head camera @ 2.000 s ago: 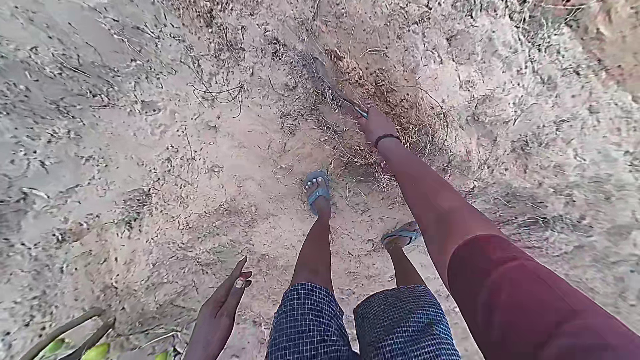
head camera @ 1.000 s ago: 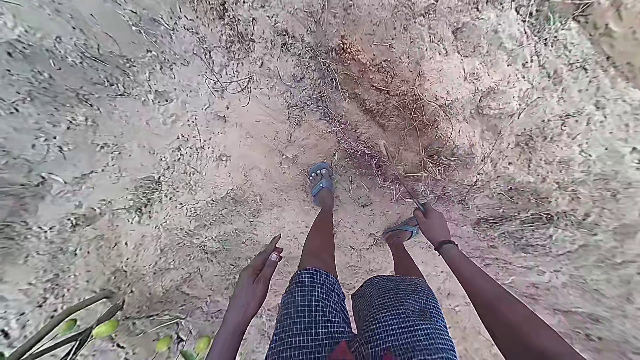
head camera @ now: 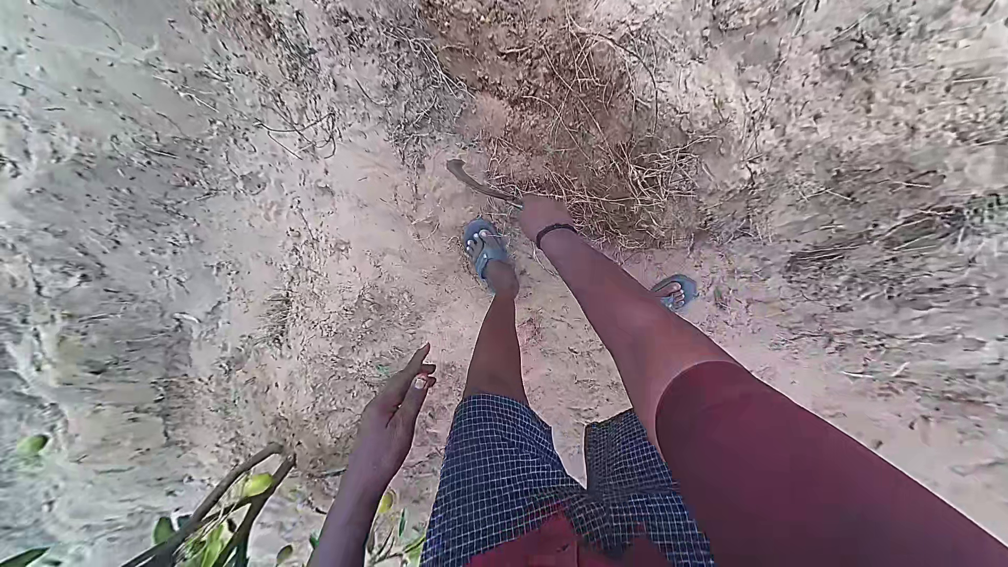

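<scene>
My right hand (head camera: 543,216) is closed on the handle end of a curved blade tool (head camera: 479,184), probably a sickle or machete. Its blade points up and left over bare soil, just above my sandalled left foot. Close to that hand lies a heap of dry stalks and roots (head camera: 622,181) on loose brown earth. Lower down, my left hand (head camera: 398,409) hangs free in the air with its fingers apart, holding nothing. The grip of the tool is mostly hidden by my fingers.
Leafy branches with cut-looking ends (head camera: 260,465) stand at the lower left beside my left forearm. My feet in blue flip-flops (head camera: 492,256) are on dry, littered ground. More dry twigs (head camera: 874,244) lie to the right.
My right hand, near my right foot one second ago, has swung up and left with the tool, past the level of my left foot. My left hand stays low and empty.
</scene>
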